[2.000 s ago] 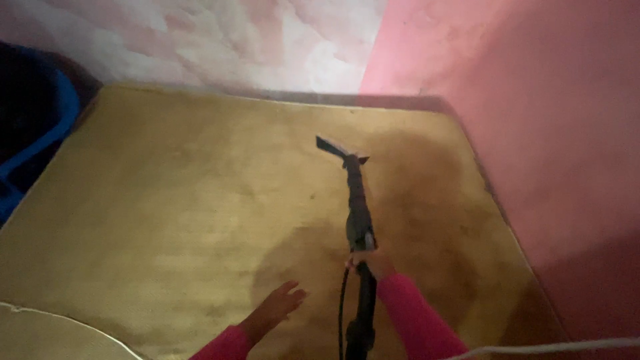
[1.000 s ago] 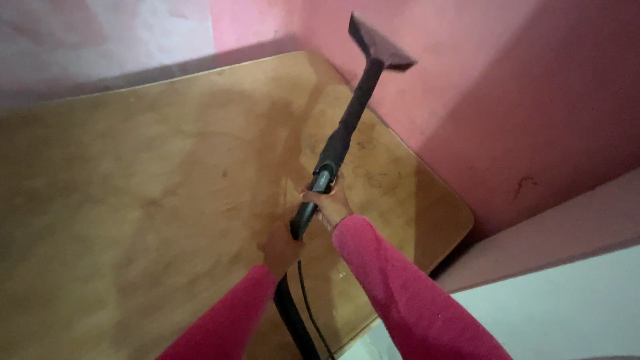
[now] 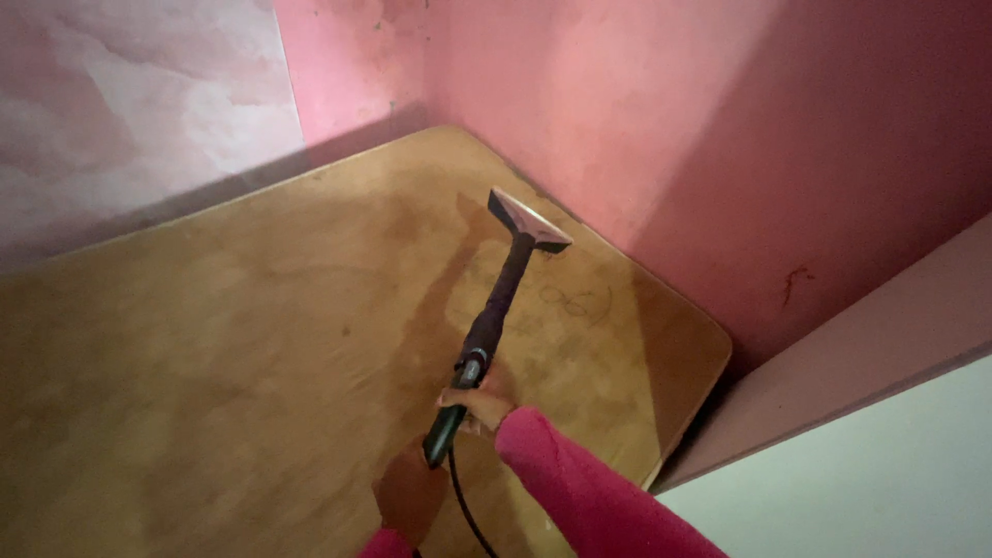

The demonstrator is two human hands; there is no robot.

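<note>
A dark vacuum-type cleaning wand [image 3: 484,329] with a flared, flat nozzle [image 3: 531,222] points up and to the right over a tan mattress [image 3: 256,349]. Around the wand's handle, just below its collar, my right hand [image 3: 480,404] is closed. At the lower end of the handle is my left hand [image 3: 411,484], blurred and in shadow; its fingers seem to be at the handle's end, but their grip is not plain. A thin black hose or cord [image 3: 465,504] hangs down from the handle. Whether the nozzle touches the mattress cannot be told.
Pink walls [image 3: 558,101] meet behind the mattress corner, with a marbled wall panel [image 3: 155,85] at the left. A pinkish ledge [image 3: 837,372] and a pale surface [image 3: 860,465] lie at the lower right. The mattress bears faint scribbled marks.
Two seconds ago my left hand was apart from the wand with its fingers spread; now it is at the handle's lower end. The view has swung right, towards the mattress corner.
</note>
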